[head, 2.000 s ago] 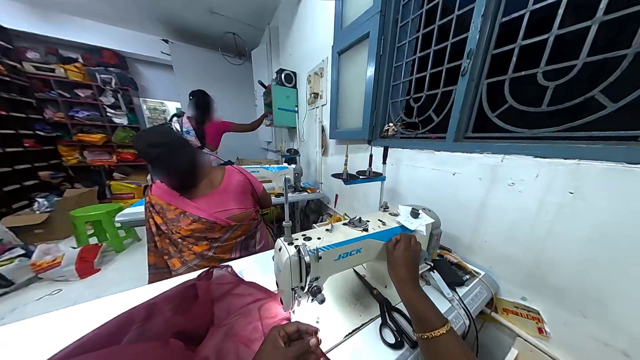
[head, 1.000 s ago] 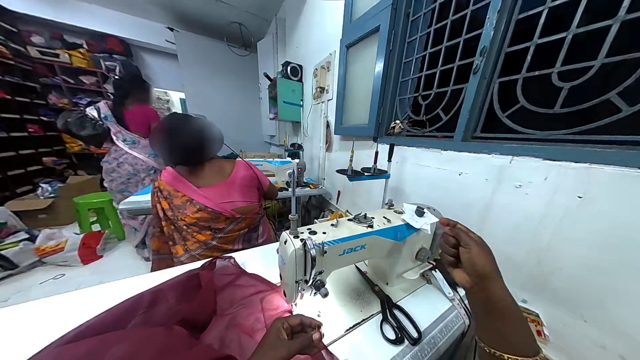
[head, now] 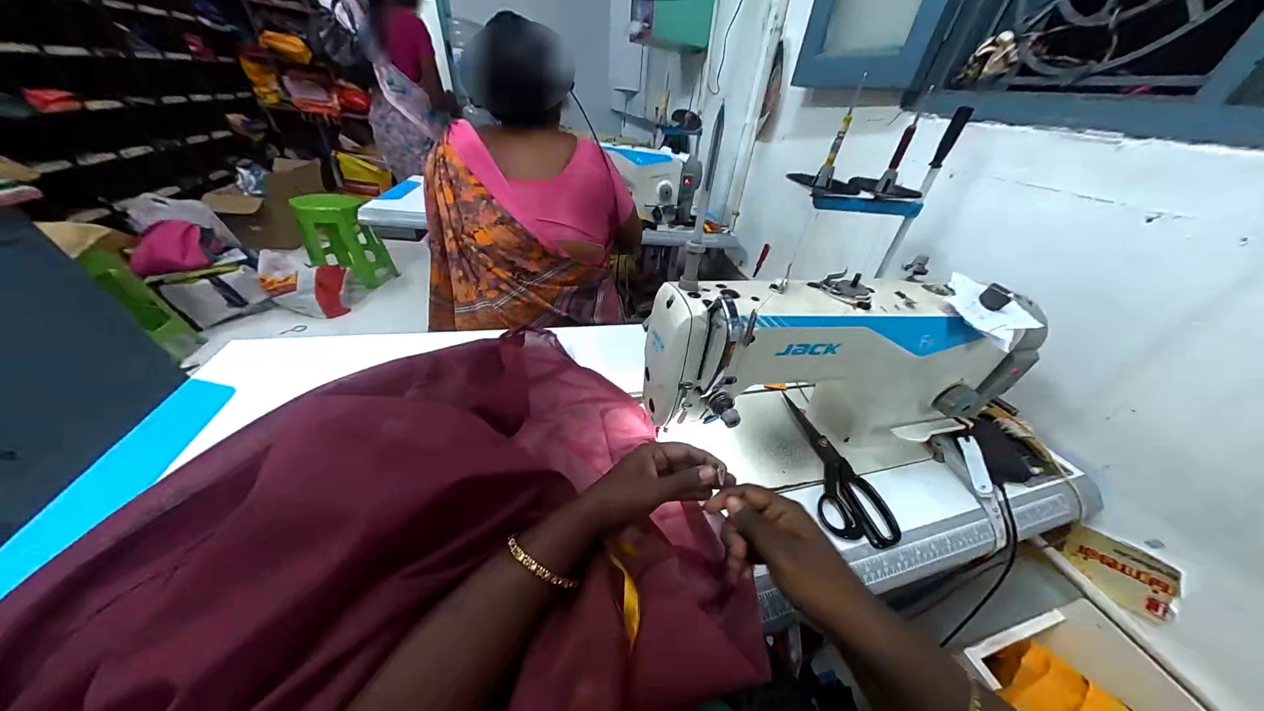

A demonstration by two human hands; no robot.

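Note:
My left hand [head: 671, 479] and my right hand [head: 765, 533] are almost fingertip to fingertip in front of the needle area of a white Jack sewing machine [head: 849, 346]. Thumb and fingers are pinched on both; anything between them is too small to tell. Under and beside them lies maroon sheer fabric [head: 375, 504], spread over the table's left part and hanging off the front edge. Its lit end reaches the machine's needle. Black-handled scissors [head: 849, 494] lie on the machine bed, right of my right hand. A yellow strip [head: 629, 597] shows on the fabric below my left wrist.
A thread stand [head: 869, 197] rises behind the machine. A ruler strip [head: 958, 538] runs along the table's front edge, with black cables at its right. A box with orange cloth [head: 1057, 681] is low at right. A person [head: 533, 197] sits beyond the table; another stands behind.
My right hand has left the handwheel end of the machine and come down beside my left hand. The view has tilted down.

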